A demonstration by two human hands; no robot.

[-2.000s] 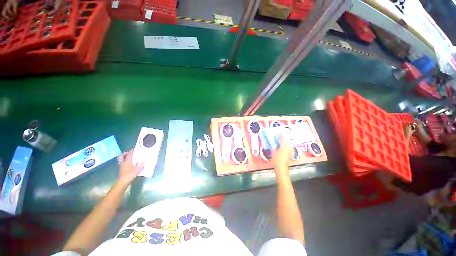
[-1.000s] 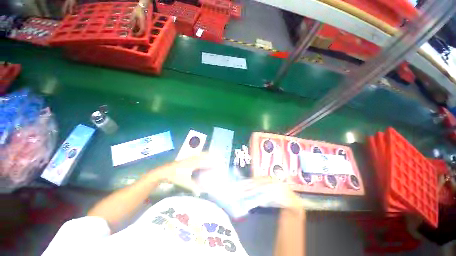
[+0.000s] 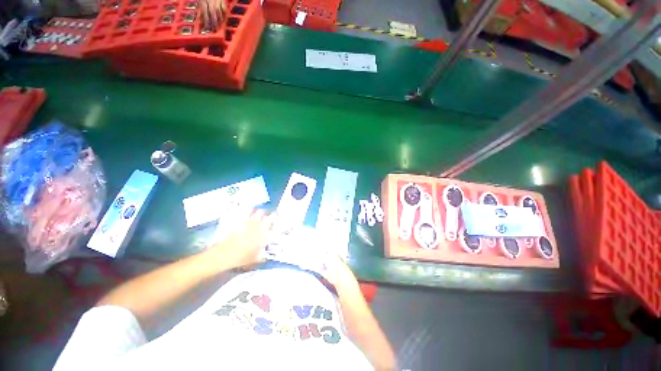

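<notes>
My left hand (image 3: 250, 238) and my right hand (image 3: 335, 269) hold a pale retail box (image 3: 293, 252) between them at the bench's front edge; glare blurs its details. Just behind it lie a white inner tray (image 3: 296, 199) with a dark round head and a long light-blue box (image 3: 338, 196). Another retail box (image 3: 226, 201) lies left of them, one more (image 3: 123, 214) further left. Right of them is a small white coiled cable bundle (image 3: 370, 210). The salmon device tray (image 3: 471, 255) holds rows of white devices, with a retail box (image 3: 501, 221) on top.
A clear bag of blue and pink parts (image 3: 54, 192) lies at the left, with a small bottle (image 3: 170, 163) nearby. Red grid trays stand at the right (image 3: 630, 235) and far left (image 3: 181, 64), where another person's hand rests. A metal post (image 3: 536, 105) rises behind the device tray.
My left hand has left the white inner tray and my right hand has moved from the device tray, now both around one box in front of me. The camera view has shifted left.
</notes>
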